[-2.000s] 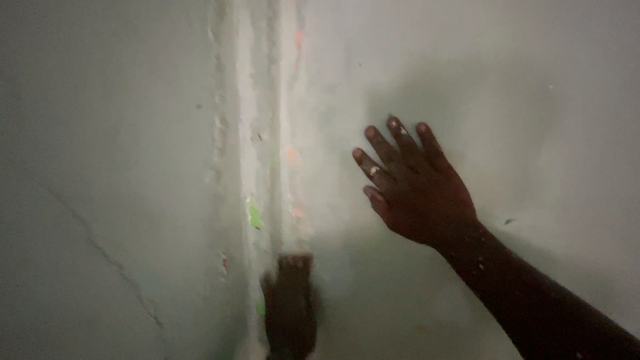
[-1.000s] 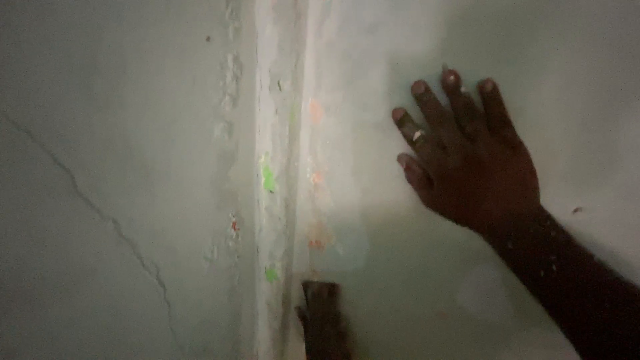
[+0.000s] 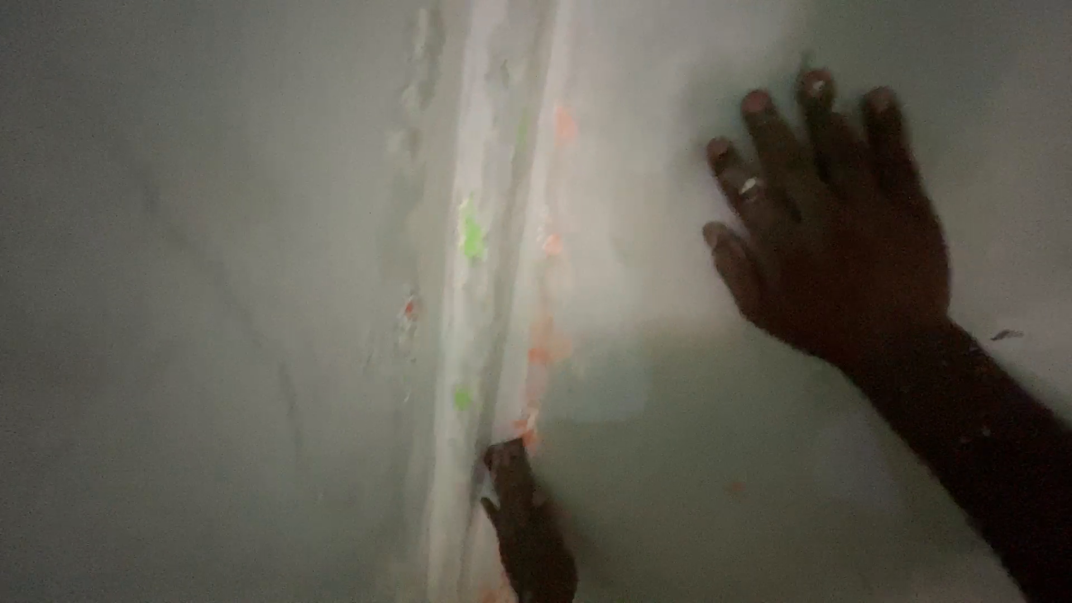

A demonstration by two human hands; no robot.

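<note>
My right hand (image 3: 837, 226) lies with its back toward me against a pale painted wall (image 3: 670, 368) at the right, fingers spread and pointing up. A light band, perhaps a ring, shows on its index finger. At lower centre, my left hand (image 3: 528, 519) is small, dark and blurred, its upper end touching the right side of a raised whitish vertical strip (image 3: 490, 318). Whether it holds anything is hidden. Just above it are orange marks (image 3: 540, 352) along the strip's right edge. Green patches (image 3: 472, 230) show on the strip.
A thin dark crack (image 3: 222, 280) runs down the wall to the left of the strip. Rough, chipped spots, one of them reddish (image 3: 410, 308), lie between crack and strip. A small dark mark (image 3: 1007, 334) sits right of my right wrist. Shadow covers the lower right wall.
My left hand has moved down along the strip; a lower green patch, in view now, is above it. My right hand has moved right, farther from the strip, still spread.
</note>
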